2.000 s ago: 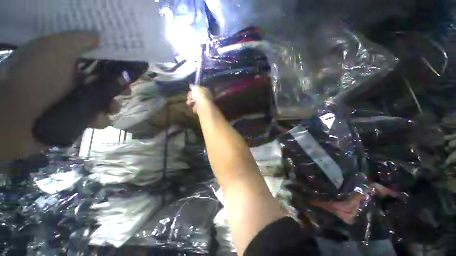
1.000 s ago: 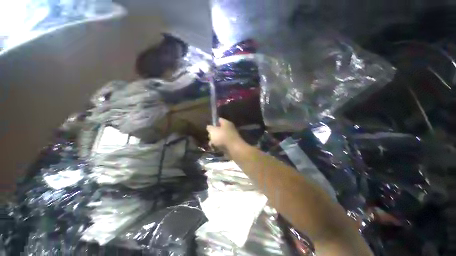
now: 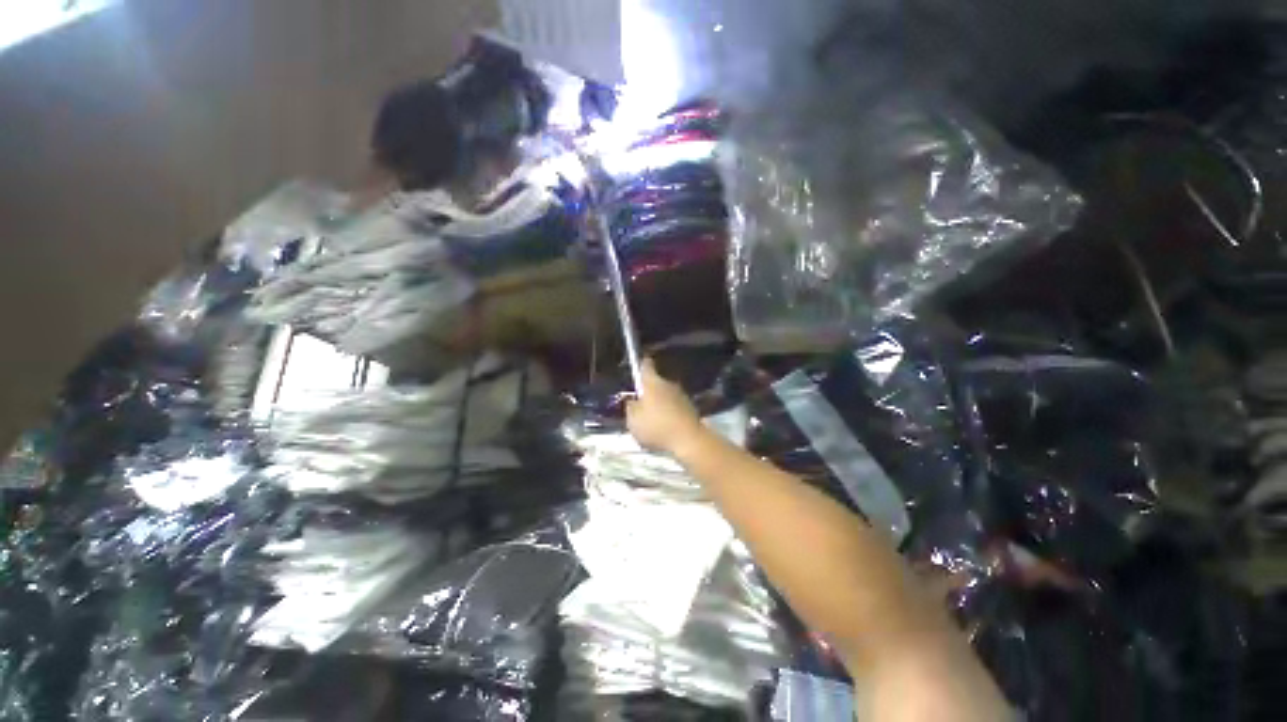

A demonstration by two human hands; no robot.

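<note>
My right hand (image 3: 658,408) is closed on the lower end of a thin shiny metal pole (image 3: 617,289), my arm reaching in from the bottom right. The pole slants up and slightly left past folded garments in glossy film (image 3: 671,212), towards a bright glare. Part of a whitish sheet with faint print (image 3: 562,28) shows at the top edge. My left hand cannot be made out. A large blurred brown shape fills the upper left, and I cannot tell what it is.
Pale folded stacks (image 3: 388,444) lie left of centre, with white wrapped stacks (image 3: 656,543) below my right hand. Loose clear film (image 3: 903,233) is at upper right. Dark wrapped garments (image 3: 1059,437) fill the right. Thin curved wire-like loops (image 3: 1225,205) show at far right.
My right hand has moved down and right with the pole, which now slants more. My left hand and the dark object near it have left the view. The printed paper has mostly left too.
</note>
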